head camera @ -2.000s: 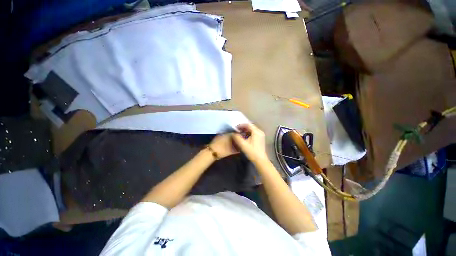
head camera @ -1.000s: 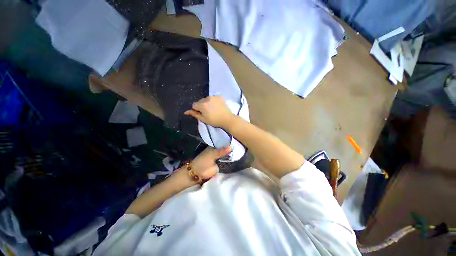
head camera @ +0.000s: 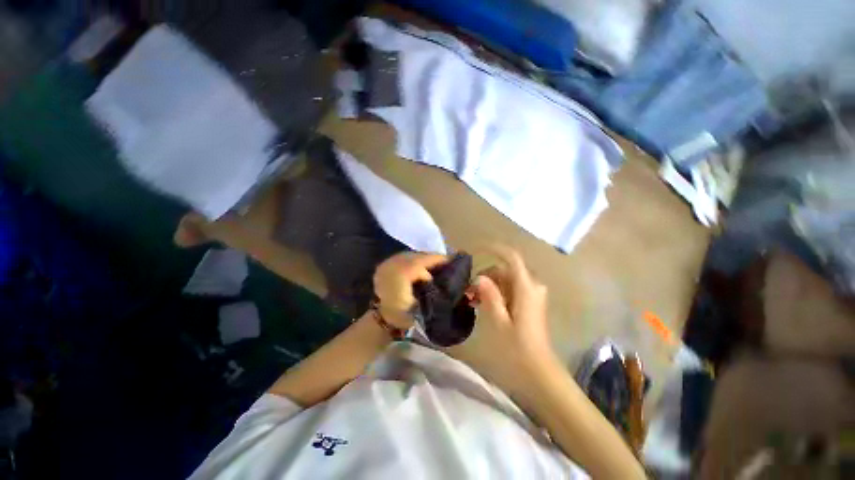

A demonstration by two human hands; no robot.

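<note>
The dark speckled garment panel (head camera: 323, 220) lies on the near left of the table, with a white interfacing strip (head camera: 398, 214) along it. Its near end is lifted and bunched in front of my body, dark side out. My left hand (head camera: 405, 289), with a beaded bracelet at the wrist, is closed around this bunched end. My right hand (head camera: 517, 305) is at the right edge of the bunch and blurred. Its fingertips are at the cloth beside a small reddish spot. Whether they pinch the cloth cannot be told.
The steam iron (head camera: 611, 384) stands at the table's near right. An orange tool (head camera: 657, 325) lies beyond it. A large white-backed panel (head camera: 506, 150) lies across the far side of the tan table (head camera: 600, 281). White pieces (head camera: 183, 122) are at left, narrow white strips (head camera: 692, 192) at the far right corner.
The view has turned. The panel's near end, earlier showing white with a dark line between my hands, is now lifted and bunched dark side out. My right hand has moved to the bunch's right side.
</note>
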